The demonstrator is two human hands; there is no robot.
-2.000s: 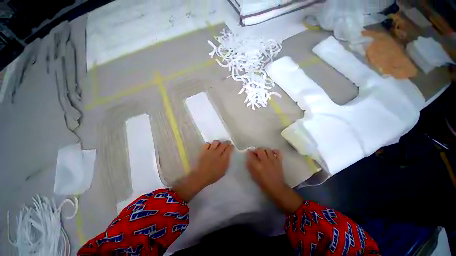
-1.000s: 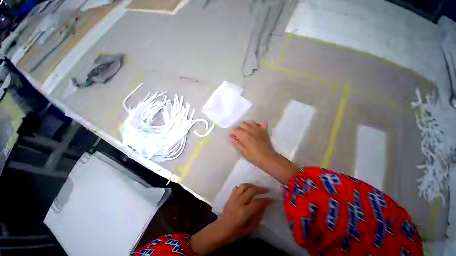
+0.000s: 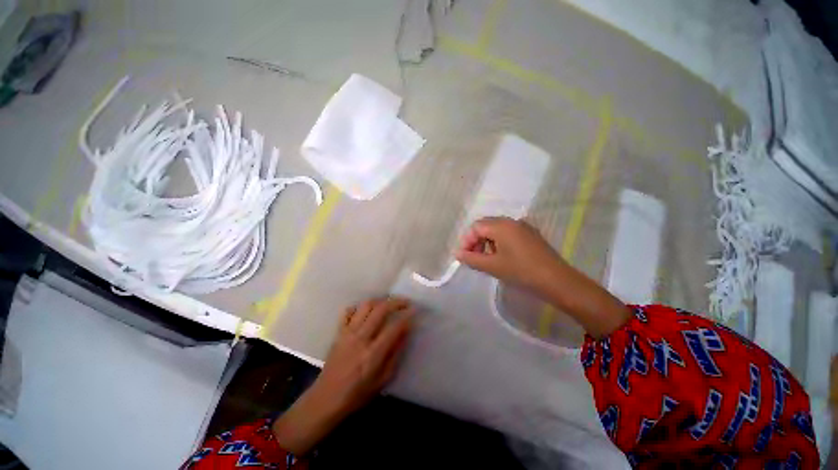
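Observation:
A flat white vest-shaped body panel (image 3: 511,179) lies on the table, its two straps pointing away from me and a U-shaped gap between them. My right hand (image 3: 496,250) pinches a thin white edging strip (image 3: 434,278) at the outer edge of the left strap. The strip's curved free end shows to the left of my fingers. My left hand (image 3: 372,344) rests flat with fingers apart at the panel's left edge, near the table's front edge. I see nothing in it.
A looped bundle of long white strips (image 3: 176,216) lies at left, beside a folded white fabric piece (image 3: 361,138). A curly pile of short strips (image 3: 735,220) is at right. A dark grey rag (image 3: 41,55) lies far left. White sheets (image 3: 110,367) sit lower, beyond the table edge.
The view has turned left, then closer. My right hand has come to the left strap's edge and pinches a strip there. My left hand lies at the panel's left edge.

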